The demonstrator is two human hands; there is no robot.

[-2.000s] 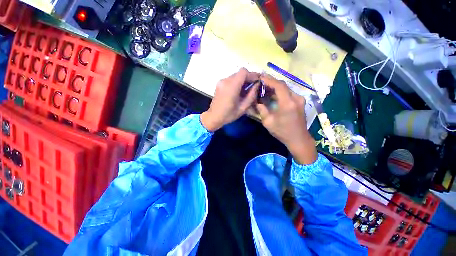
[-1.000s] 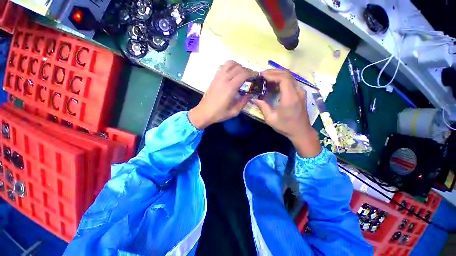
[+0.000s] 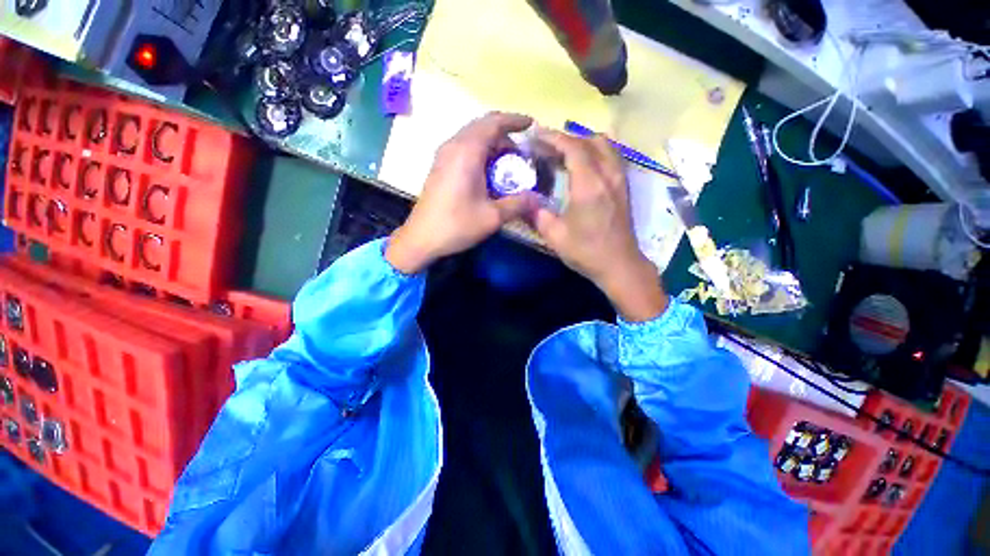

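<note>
My left hand (image 3: 461,196) holds a small round unit, likely a watch case (image 3: 511,174), by its edge; its bright, pale face points up. My right hand (image 3: 592,204) is at the right side of the unit, its fingers curled around a dark and shiny part (image 3: 550,179) that I cannot make out clearly. Both hands are above the near edge of the pale yellow mat (image 3: 478,65). Fingers hide part of the unit and whether the two pieces touch.
The electric screwdriver (image 3: 586,43) hangs over the mat. A blue pen (image 3: 624,149) lies beyond my hands. Loose round parts (image 3: 278,78) and a purple block (image 3: 398,84) are left, red trays (image 3: 223,206) far left. Scraps (image 3: 744,280) and a black fan-like box (image 3: 881,326) are right.
The unit was edge-on, then tilted between both hands; now its bright face shows in my left hand. Both hands have shifted slightly left, and the view has moved a little.
</note>
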